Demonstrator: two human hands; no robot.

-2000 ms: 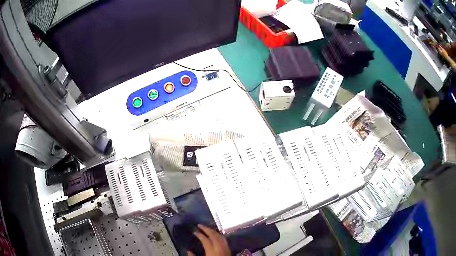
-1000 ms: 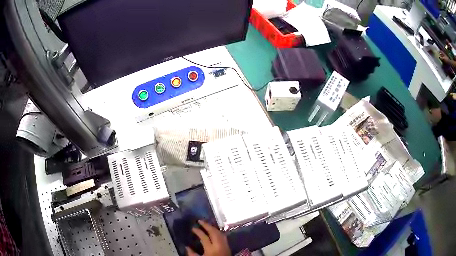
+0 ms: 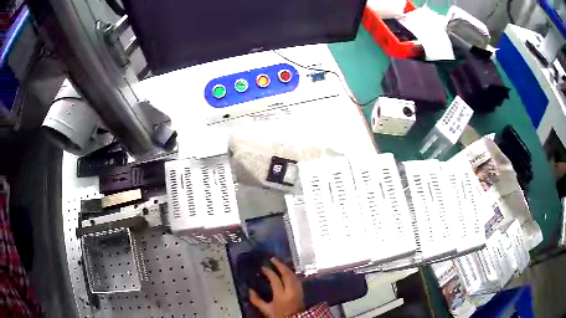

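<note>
My right hand (image 3: pixel 282 289) rests on the black mouse (image 3: pixel 256 272) on the dark mouse pad (image 3: pixel 268 231), at the bottom centre. It is bare, with fingers spread over the mouse. My left hand is not in view; a checked sleeve shows at the far left edge. A shallow metal housing frame (image 3: pixel 113 264) sits on the perforated plate (image 3: pixel 177 276), in front of the locating block (image 3: pixel 118 217). A small stack of slotted housings (image 3: pixel 202 195) stands left of the pad. Larger stacks of white slotted housings (image 3: pixel 354 214) stand right of it.
The slanted machine column (image 3: pixel 96 74) and white cylinder (image 3: pixel 71 124) are at left. A monitor (image 3: pixel 248 31) and blue button panel (image 3: pixel 251 85) are at the back. The green table (image 3: pixel 354 62) holds a red bin (image 3: pixel 388 31), dark blocks (image 3: pixel 414 82) and newspaper (image 3: pixel 490 168). A blue crate (image 3: pixel 506 304) is at lower right.
The view has shifted, so the bench things appear further right and the monitor higher. My right hand stays on the mouse. The housing frame and stacks keep their places on the bench.
</note>
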